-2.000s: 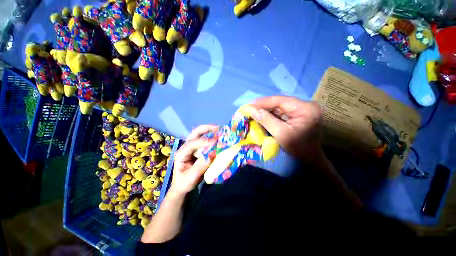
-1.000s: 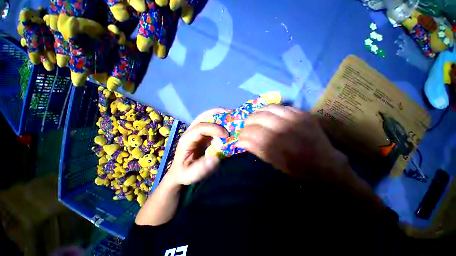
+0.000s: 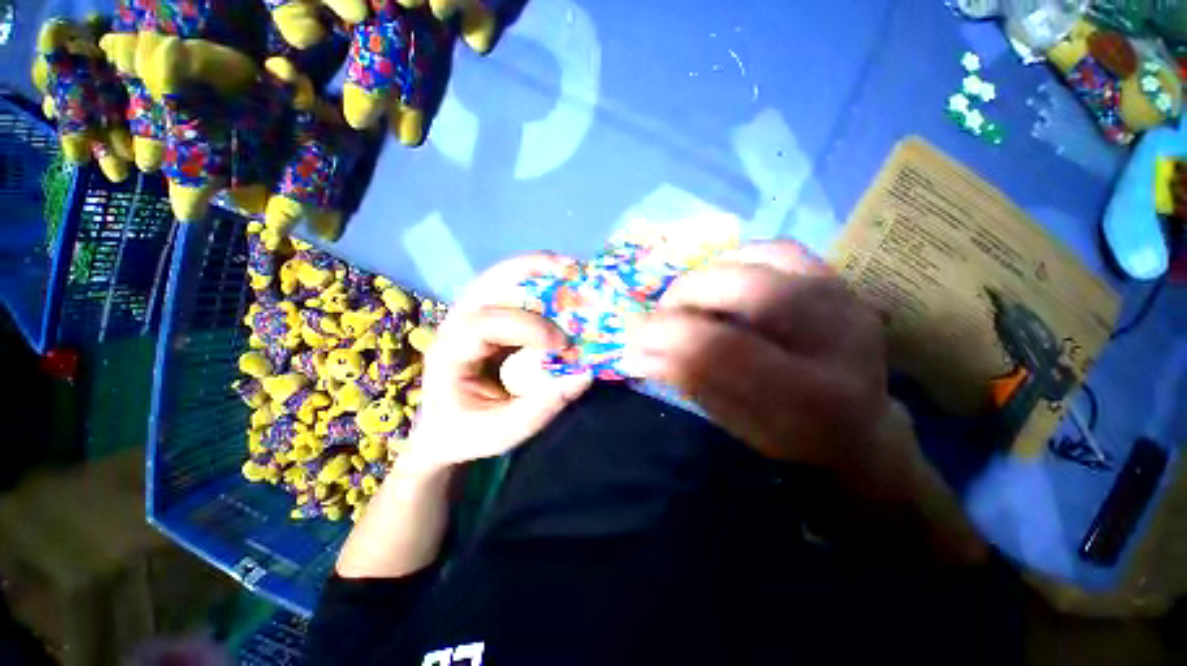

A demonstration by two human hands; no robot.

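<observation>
A plush bear in a floral outfit (image 3: 592,312) is held between both hands in front of my body, over the table's near edge. The cloth shows blue with red and white, and it is bright and blurred. My left hand (image 3: 488,377) grips its left end with thumb and fingers. My right hand (image 3: 768,345) covers its right end with bent fingers. A pale yellow part shows above my right fingers. Most of the toy is hidden by the hands.
More bears (image 3: 313,169) lie at upper left. A blue crate (image 3: 195,507) full of yellow toys stands by my left arm. A glue gun (image 3: 1028,345) lies on brown cardboard (image 3: 911,247) at right, with a black bar (image 3: 1123,501) near it. Small white trims (image 3: 970,94) lie upper right.
The bear has been turned over and drawn closer to my body, with its yellow end less visible now. My right hand has moved from pinching it to covering it. The view has shifted slightly.
</observation>
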